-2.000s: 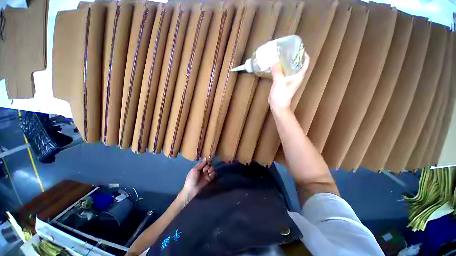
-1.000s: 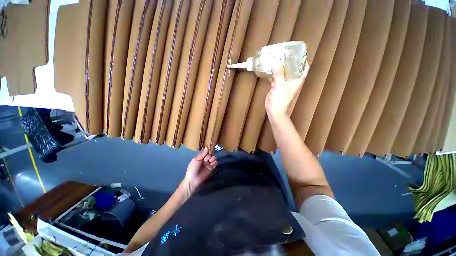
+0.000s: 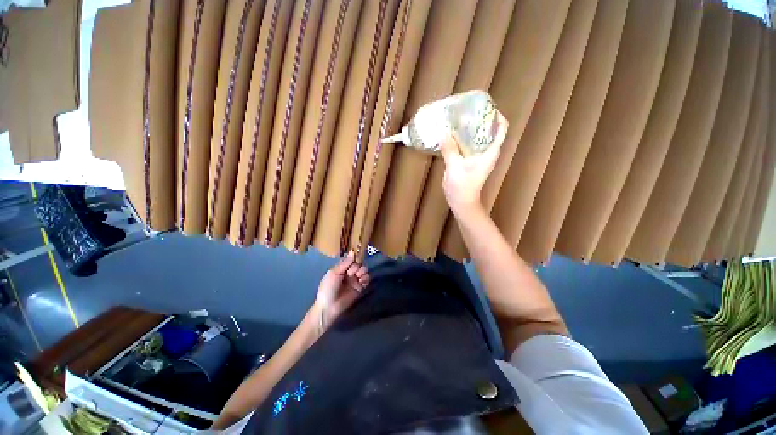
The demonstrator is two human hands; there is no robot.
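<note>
Tan panels [image 3: 544,161] lie in an overlapping row across the white-covered table. Dark, sparkling lines [image 3: 281,127] run down the panels on the left; panels on the right show plain edges. My right hand [image 3: 470,170] holds a cloudy squeeze bottle [image 3: 459,121] tilted sideways. Its thin pointed nozzle is at the rightmost sparkling line, near mid-length; contact cannot be told for certain. My left hand [image 3: 344,282] pinches the lower end of a panel at the table's near edge, by the same line.
A loose notched panel [image 3: 38,85] lies at the far left on white covering [image 3: 95,170]. A black quilted stool [image 3: 70,231] stands below it. Yellowish-green bundles [image 3: 736,319] hang at the right. A brown bench with blue items is at the lower left.
The bottle and my right hand have moved down along the line and slightly left. The view has shifted, so the panels sit higher. My left hand stays at the lower panel edge.
</note>
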